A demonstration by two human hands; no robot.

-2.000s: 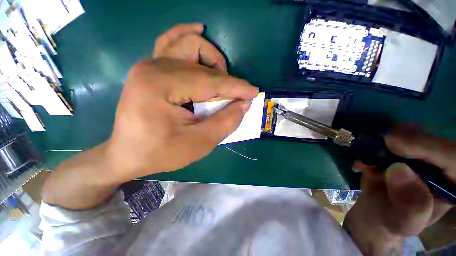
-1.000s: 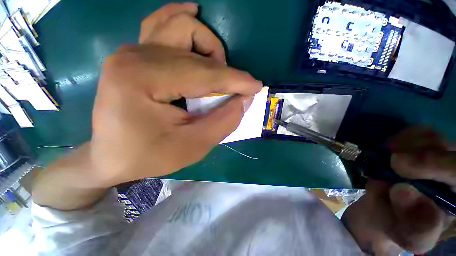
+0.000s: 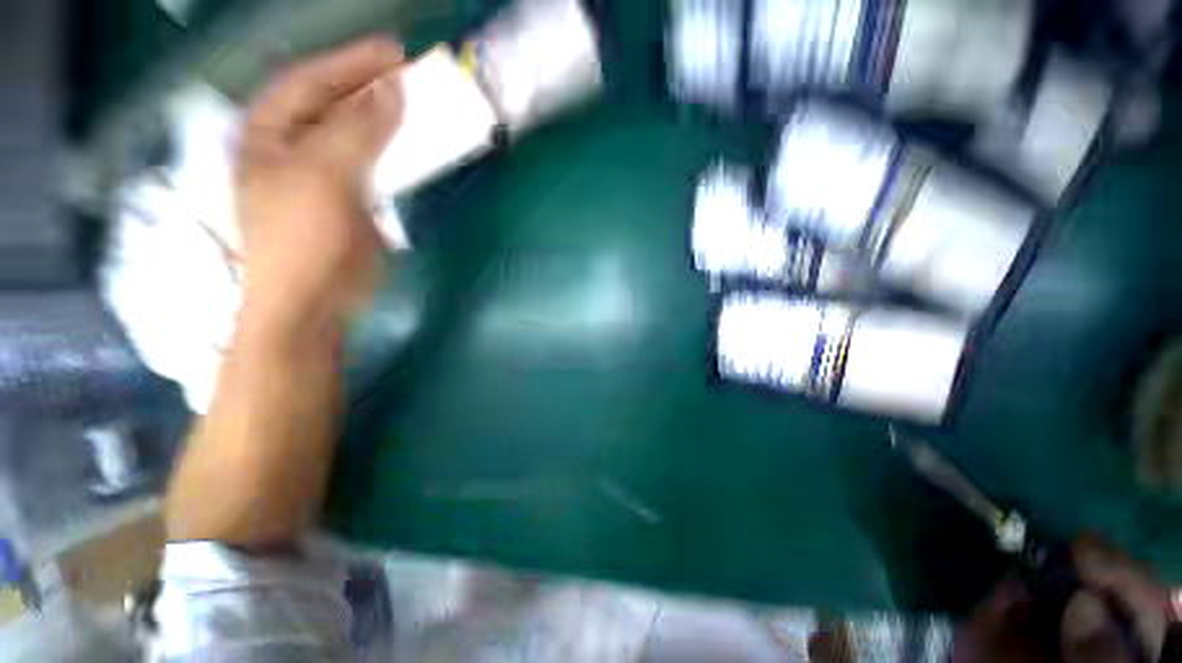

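Observation:
The frame is blurred. My left hand (image 3: 311, 194) is at the upper left, its fingers on a phone unit (image 3: 542, 62) with a white LCD module (image 3: 434, 119) at its near end. A yellow strip shows where the two meet. My right hand (image 3: 1102, 602) is at the lower right, partly cut off by the edge, closed around the soldering iron (image 3: 953, 479). The iron's tip points up and left over the green bench, touching no phone. Several other phone units (image 3: 836, 352) lie at the upper right, each part patterned board and part plain white.
A loose white pile of LCD modules (image 3: 162, 292) lies at the left, partly behind my left hand. A small reel (image 3: 114, 456) stands at the far left. A thin strand (image 3: 630, 500) lies near the bench's front edge. A round tan thing (image 3: 1158, 415) is at the right edge.
My left hand has moved up and left with the phone unit and LCD module. The iron has come off the yellow strip and moved down and right. The view has shifted, showing more phone units.

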